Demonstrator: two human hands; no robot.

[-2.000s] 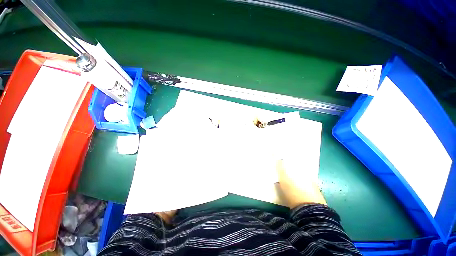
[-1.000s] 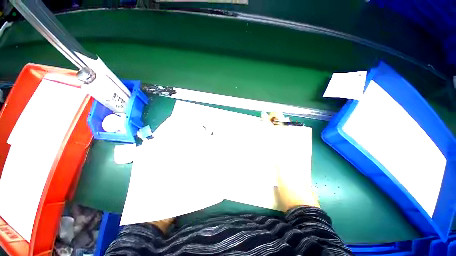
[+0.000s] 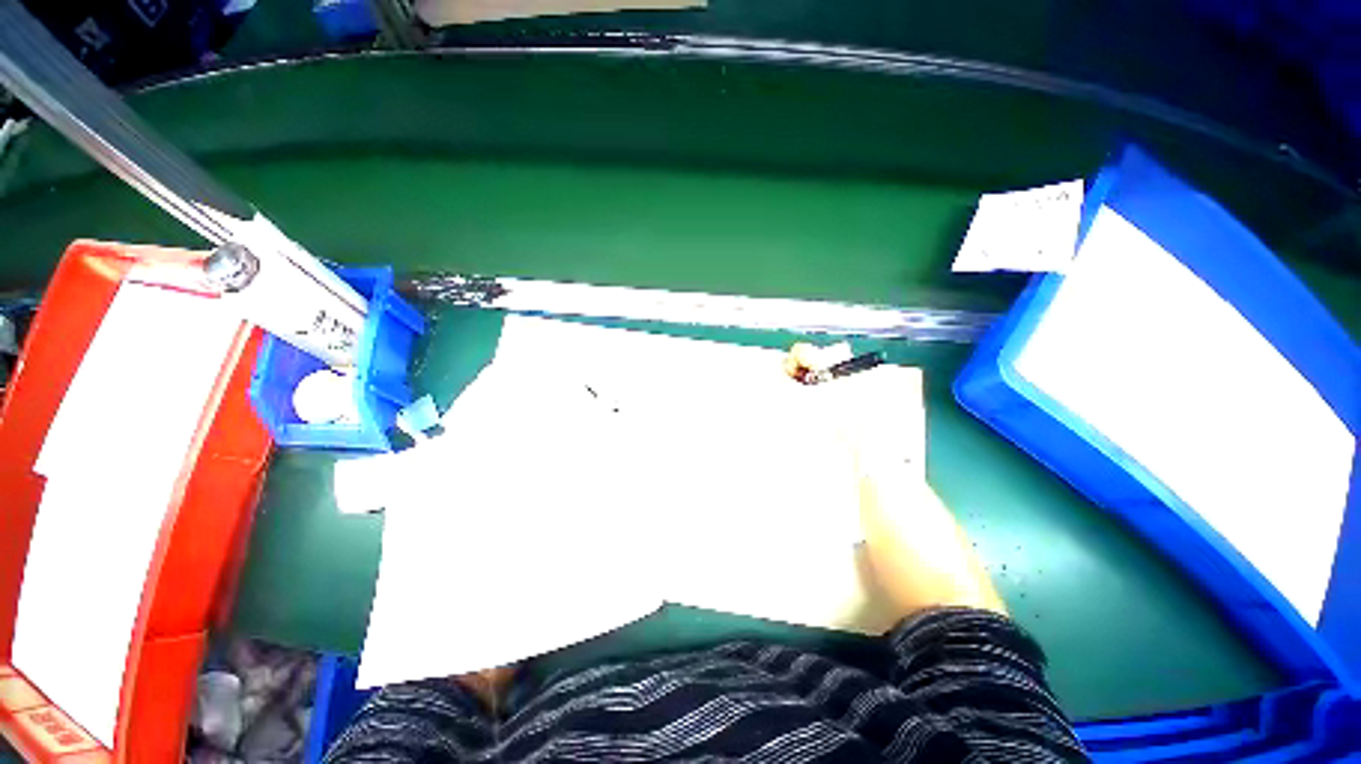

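White work sheets (image 3: 642,493) lie overexposed in front of me. A small gold-brown part (image 3: 808,367) with a slim black piece (image 3: 855,364) beside or joined to it shows near the sheets' upper right edge. A tiny dark mark or part (image 3: 602,397) shows near the sheets' upper middle. My right hand (image 3: 900,515) reaches forward below the gold-brown part; its fingers are washed out against the white, so its grip is unclear. Of my left hand (image 3: 487,684) only a bit near the wrist shows at the lower left; the rest is lost in glare.
Left: an orange-red tray (image 3: 179,575) with white lining, and a small blue bin (image 3: 391,351) holding a round white item (image 3: 321,397) beside a metal post (image 3: 127,135). Right: a large blue tray (image 3: 1030,426) and a white card (image 3: 1021,229). A metal rail (image 3: 672,309) crosses behind the sheets.
The view has shifted slightly. The gold-brown part and black piece sit farther right than two seconds ago, near the sheets' edge; the black piece's tilt has changed. My right forearm is angled more to the left.
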